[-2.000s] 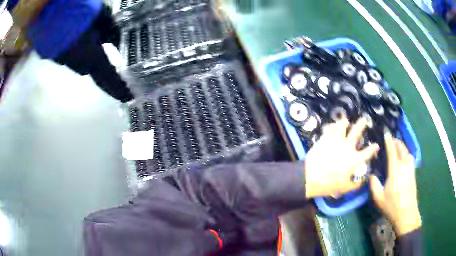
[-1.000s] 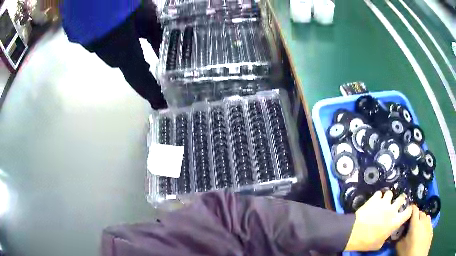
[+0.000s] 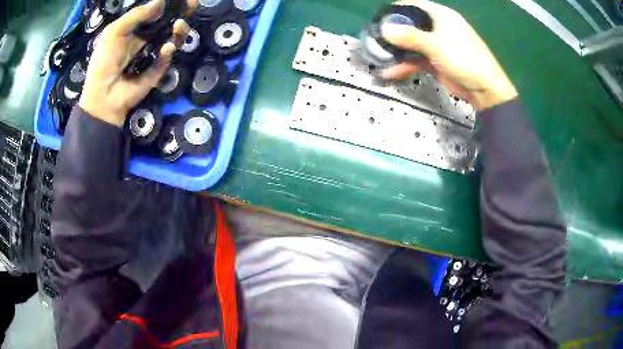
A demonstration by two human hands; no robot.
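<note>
A light blue tray [image 3: 232, 129] on the bench at the left holds many black discs [image 3: 198, 131] with pale centres. My left hand [image 3: 133, 58] is over the tray with black discs between its fingers. My right hand [image 3: 444, 51] holds a black disc [image 3: 404, 26] above the far metal plate; the disc is partly blurred. Two long silver plates lie side by side on the green bench, the far plate [image 3: 328, 54] and the near plate [image 3: 372, 120], both with small holes and no discs on them.
The scratched green bench top [image 3: 328, 184] has its edge close to my lap. Below the edge at the right, a blue bin holds small-looking discs [image 3: 459, 279]. Black slotted racks [image 3: 15, 198] are at the far left. White lines [image 3: 546, 24] run along the far right side.
The view has swung right, from the racks and tray to the metal plates. My hands, earlier together in the tray, are apart, and my right hand has moved over the plates with a disc.
</note>
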